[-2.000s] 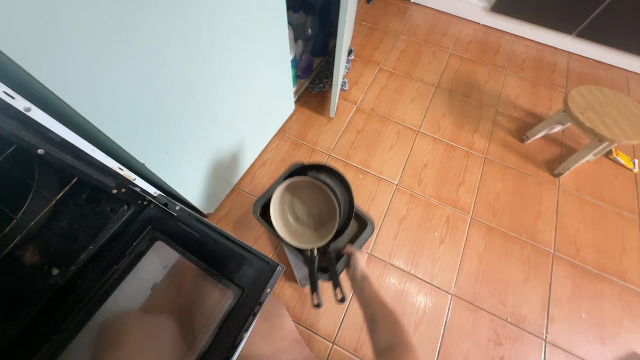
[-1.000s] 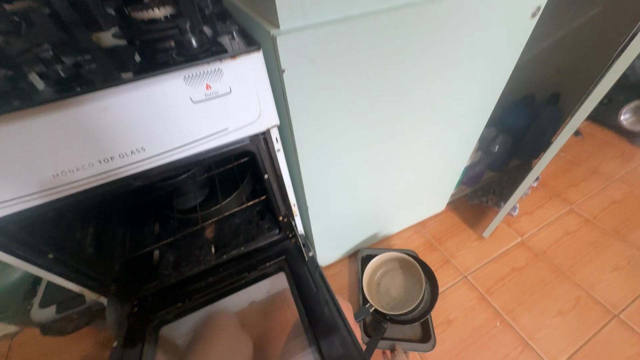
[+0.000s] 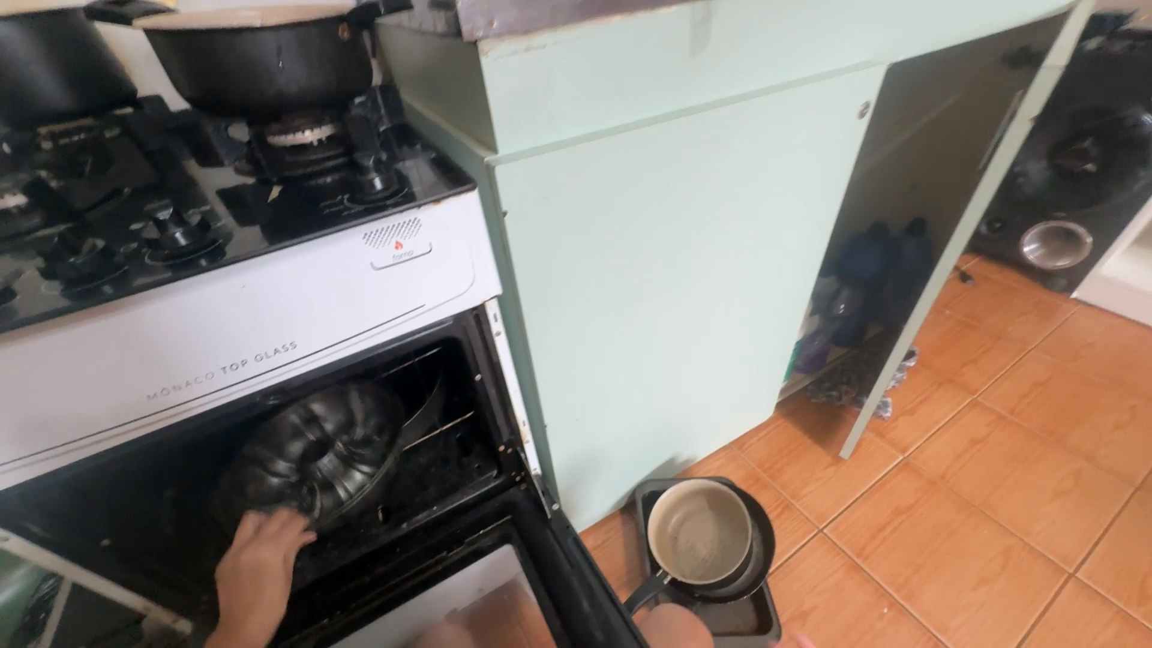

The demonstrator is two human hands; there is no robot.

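Observation:
My left hand [image 3: 261, 558] reaches into the open oven, its fingers at the near rim of a dark fluted ring cake pan [image 3: 317, 450], which is tilted with its grooved side showing. Beside the oven, a small saucepan [image 3: 700, 531] with a cream interior and black handle sits in a black frying pan [image 3: 763, 544]. Both rest on a dark rectangular baking pan [image 3: 760, 621] on the floor. Of my right hand [image 3: 794, 641] only a sliver shows at the bottom edge, by that baking pan; its fingers are mostly hidden.
The oven door [image 3: 576, 576] hangs down in front. Black pots, one of them a wide pot [image 3: 261, 63], stand on the gas stove above. A pale green cabinet [image 3: 666, 270] adjoins it, with its far door [image 3: 963, 225] ajar. A black speaker [image 3: 1071, 171] stands farther right.
My left hand has come into view at the cake pan in the oven. My right hand, earlier by the pan handles, is now mostly out of view. The view has swung toward the stove.

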